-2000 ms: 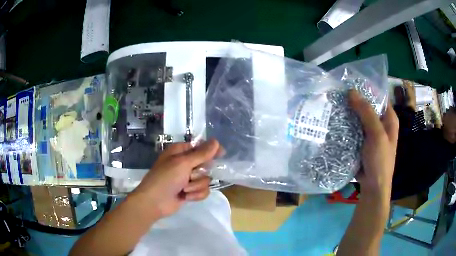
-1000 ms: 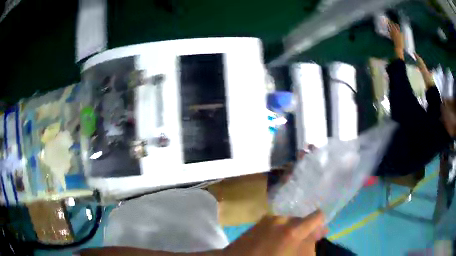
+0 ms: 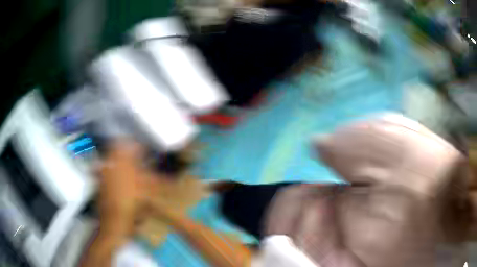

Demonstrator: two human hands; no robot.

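Observation:
The view is strongly blurred. My left hand [image 3: 123, 159] is a smear at the left, in front of the bench end beside the feeder; its fingers and any hold cannot be made out. My right arm reaches in from the bottom, and my right hand [image 3: 157, 201] blurs into the brown shapes near the left one. The white screw feeder [image 3: 68, 182] with its dark window is cut off at the left edge. Two long white appliance cases [image 3: 141, 99] lie side by side beyond my hands. No plastic bag can be told apart.
A person in dark clothing [image 3: 256, 52] is at the top, beyond the cases. A large pinkish-brown shape [image 3: 387, 156], too blurred to name, fills the lower right. A red item [image 3: 219, 119] shows beside the cases, above the blue floor [image 3: 246, 151]. Green conveyor is at top left.
The view has swung right and tilted, so the feeder has shifted to the left edge. Both arms now show at lower left. The clear bag seen earlier cannot be made out now.

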